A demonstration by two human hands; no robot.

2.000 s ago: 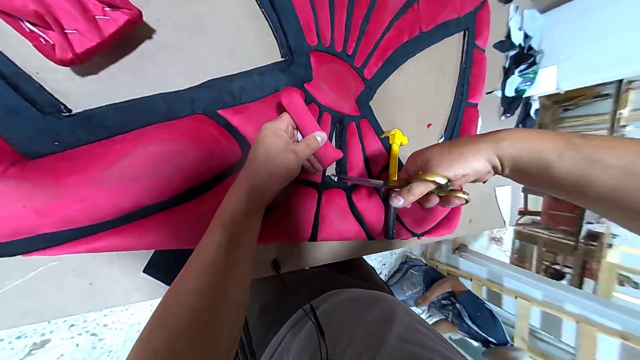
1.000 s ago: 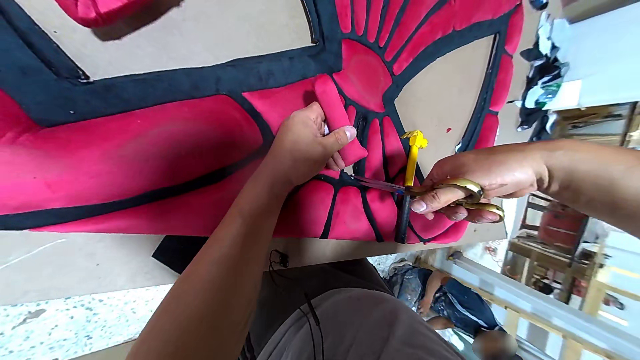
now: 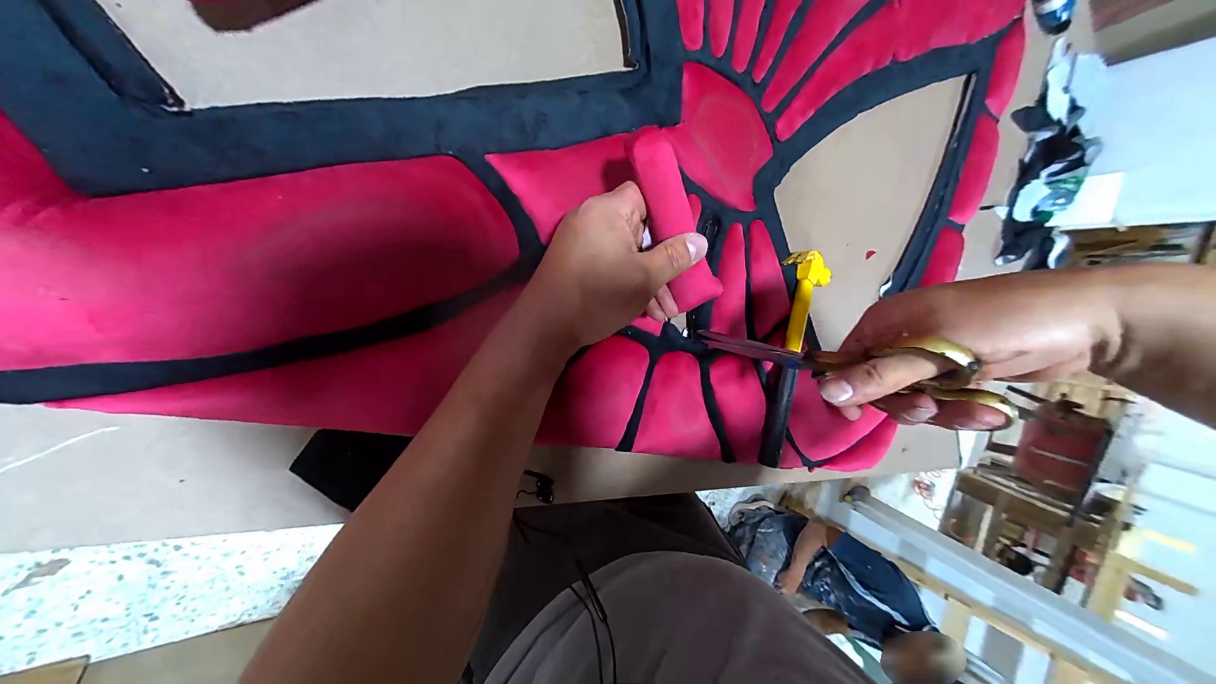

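A large padded panel of red fabric pieces (image 3: 380, 247) set among black fabric strips lies before me. My left hand (image 3: 617, 266) grips a narrow red padded piece (image 3: 670, 204), held above the panel between thumb and fingers. In my right hand (image 3: 902, 356) are scissors with gold-coloured handles (image 3: 945, 366), their blades pointing left. The blade tips are at a small gap among the black strips, just below the left fingers. Beneath the scissors, a hammer-like tool with a yellow head (image 3: 807, 271) and a black handle (image 3: 779, 418) lies across the panel.
The panel rests on a tan work surface (image 3: 218, 475). A black fabric piece (image 3: 347, 465) lies at its near edge. Dark and white scraps (image 3: 1040, 180) are at the right. Another person (image 3: 836, 570) is low at the lower right, beside a wooden frame.
Both hands keep nearly the same hold and place on the panel. The view has shifted somewhat, and the other red padded piece at the upper left has mostly left the frame.
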